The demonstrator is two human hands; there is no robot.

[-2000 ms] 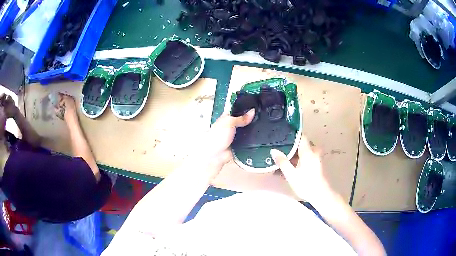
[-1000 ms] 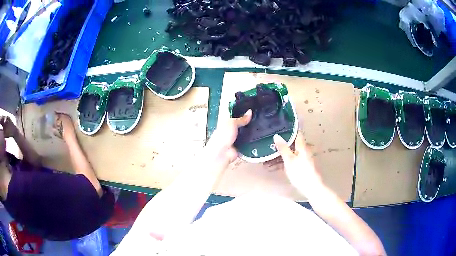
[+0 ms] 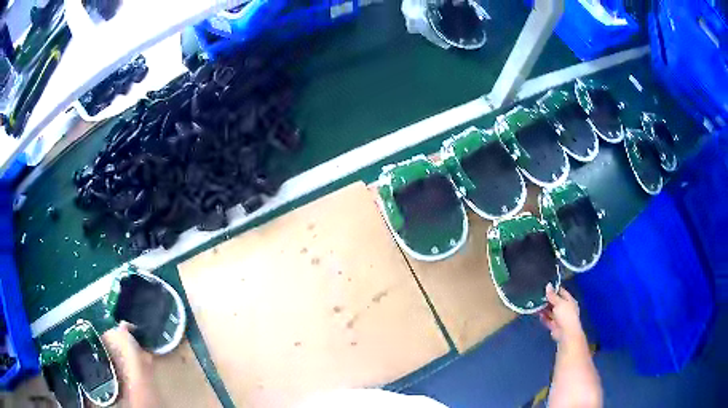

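Observation:
My right hand [image 3: 563,315] grips the lower right rim of a green unit [image 3: 524,263] with a white rim and dark recess. That unit is at the front of the group on the right, close beside another unit [image 3: 576,227]. My left hand [image 3: 132,358], blurred, is at the lower left edge of a tilted unit [image 3: 152,311] at the far left. Its fingertips overlap the rim; whether they grip it is unclear.
A row of similar units [image 3: 427,209] runs to the upper right. A cardboard mat [image 3: 311,295] lies between my hands. A heap of black parts [image 3: 191,151] is behind the pale rail [image 3: 343,165]. A blue tote [image 3: 654,279] stands at right, and two units [image 3: 80,366] at lower left.
The view has swung right. The unit I held over the middle mat is no longer there; my right hand is at a unit on the right. My left hand has moved to the left unit.

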